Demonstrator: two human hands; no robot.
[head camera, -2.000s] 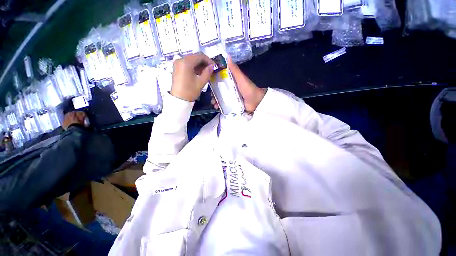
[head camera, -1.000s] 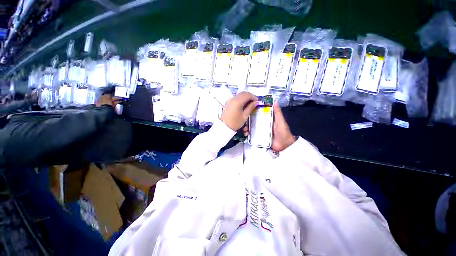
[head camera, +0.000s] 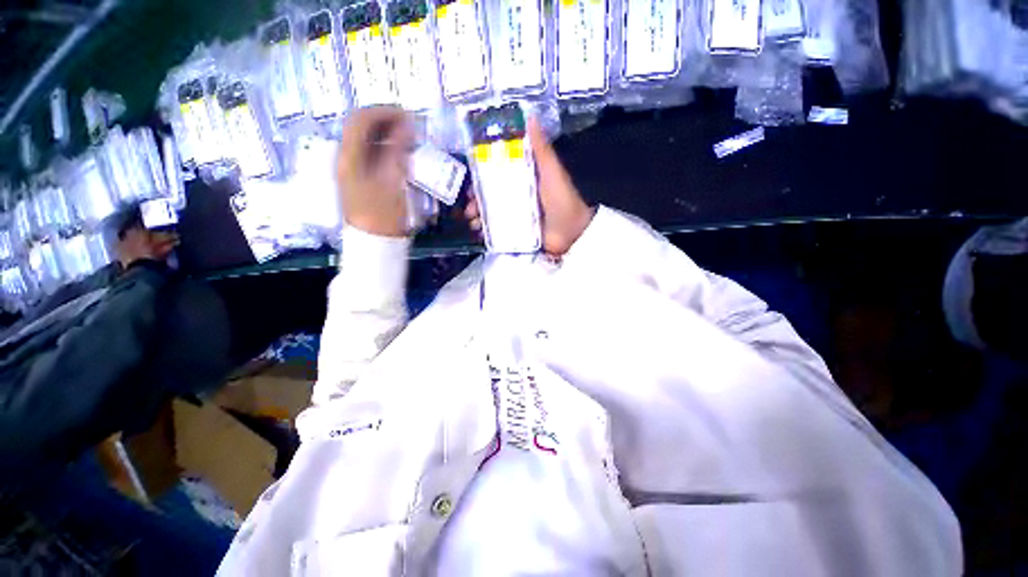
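A phone case (head camera: 507, 201) with a white panel, a yellow band and a black top stands nearly upright in front of my chest. My right hand (head camera: 558, 200) is closed around its right side, with fingertips showing at its left edge. My left hand (head camera: 375, 169) is motion-blurred, left of the case and apart from it. A small tilted white piece (head camera: 437, 175) shows at its fingers and appears held; blur hides the exact grip. Crinkled clear film shows just below the piece. Stacked cases (head camera: 295, 209) lie left of my left hand.
A row of bagged cases (head camera: 582, 45) runs behind my hands. Two small white slips (head camera: 740, 142) lie on the black bench at right. Another person's hand (head camera: 147, 241) and dark sleeve are at left, beside more bagged cases. Open cartons (head camera: 226, 451) sit below the bench.
My left hand has moved left off the case's top, and the small white piece now shows at its fingers. My right hand still holds the case. The camera view has shifted.
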